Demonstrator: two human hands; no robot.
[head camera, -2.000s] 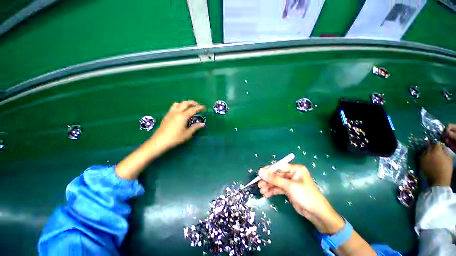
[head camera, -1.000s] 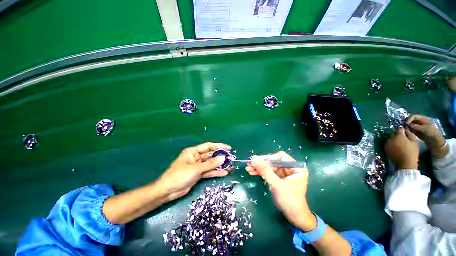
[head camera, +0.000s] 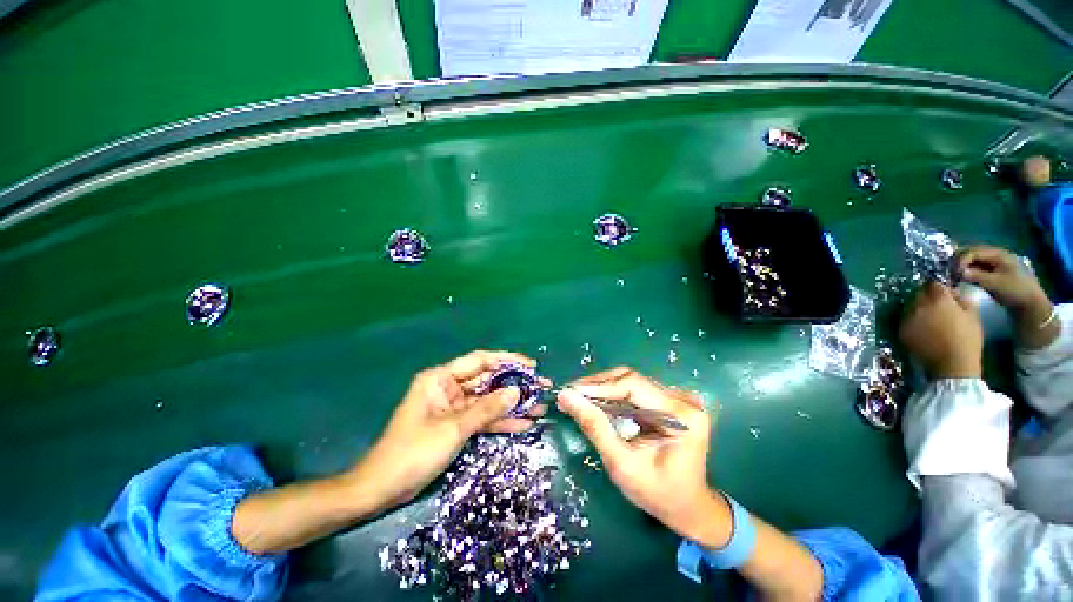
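Observation:
My left hand (head camera: 441, 421) holds a round metallic unit (head camera: 514, 388) between thumb and fingers, above the far end of a glittering heap of small metal pieces (head camera: 500, 517). My right hand (head camera: 645, 441) holds slim tweezers (head camera: 641, 414) close to the unit's right side. The tweezers' tip is partly hidden by the fingers, and I cannot tell whether it touches the unit or grips a piece. A light blue band (head camera: 735, 535) is on my right wrist.
Round units (head camera: 407, 246) sit singly along the green belt. A black tray (head camera: 806, 288) with small gold-coloured parts stands right of centre, beside clear bags (head camera: 844, 339) and stacked units (head camera: 879, 400). Loose specks lie near it. A coworker's hands (head camera: 945, 335) work at the right.
My left hand has picked up a unit from the belt and brought it above the heap. My right hand has lifted the tweezers from the heap to the unit. The view has shifted right.

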